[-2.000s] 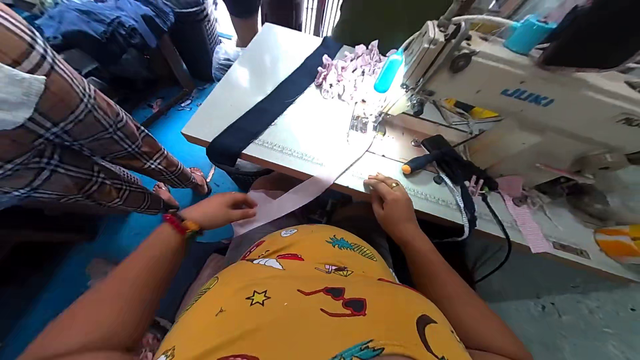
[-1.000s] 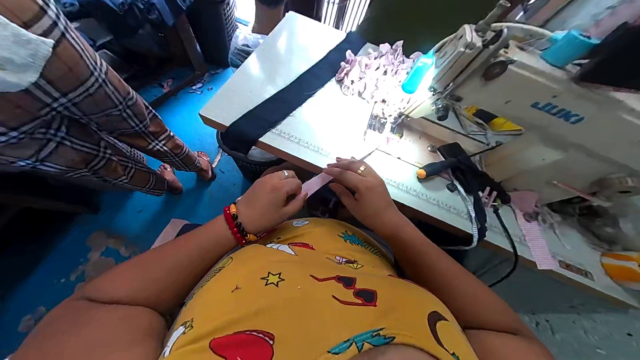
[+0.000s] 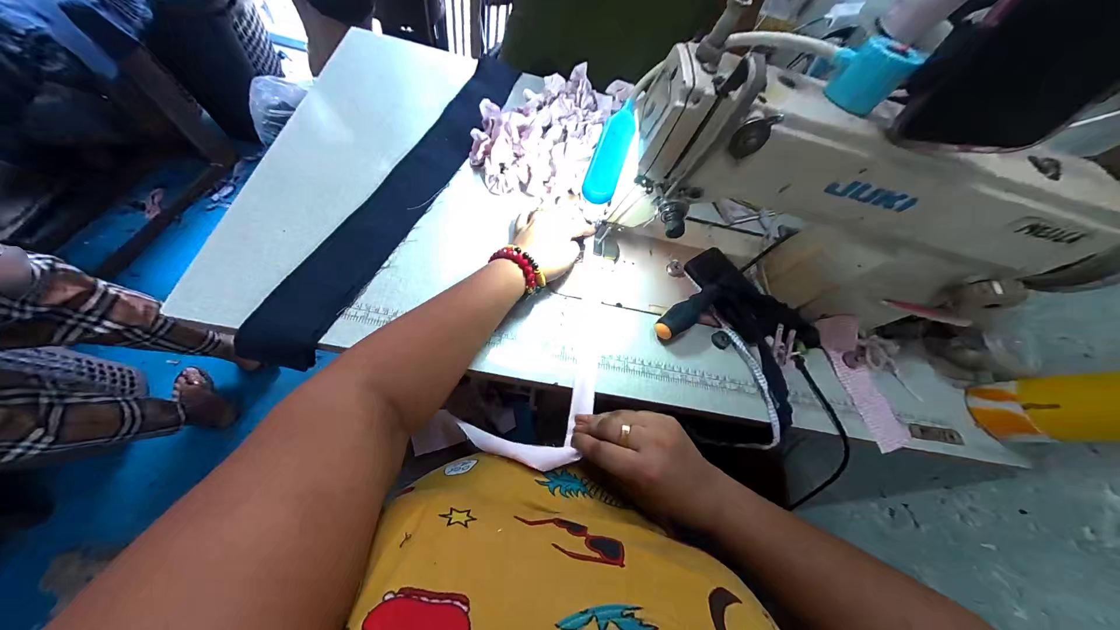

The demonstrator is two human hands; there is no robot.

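Beside the needle area of a Juki sewing machine (image 3: 840,184), my left hand (image 3: 553,241) reaches over the table; glare hides whether its fingers hold anything. My right hand (image 3: 634,451), wearing a ring, pinches a narrow pale pink fabric strip (image 3: 583,394) at the table's front edge. From there the strip runs up toward the needle area, and its other part droops across my lap to the left. A heap of gathered pink fabric (image 3: 547,131) lies behind my left hand, next to a bright blue object (image 3: 611,153) on the machine head.
A dark navy fabric band (image 3: 376,219) crosses the table's left part. An orange-tipped screwdriver (image 3: 678,319), a black cord and a pink checked strip (image 3: 862,385) lie at the right. A person in plaid trousers (image 3: 96,324) stands at the left.
My left hand has moved from beside my right hand, at the front edge, up to the needle area. My right hand has moved down to the lap side of the table edge, with the strip.
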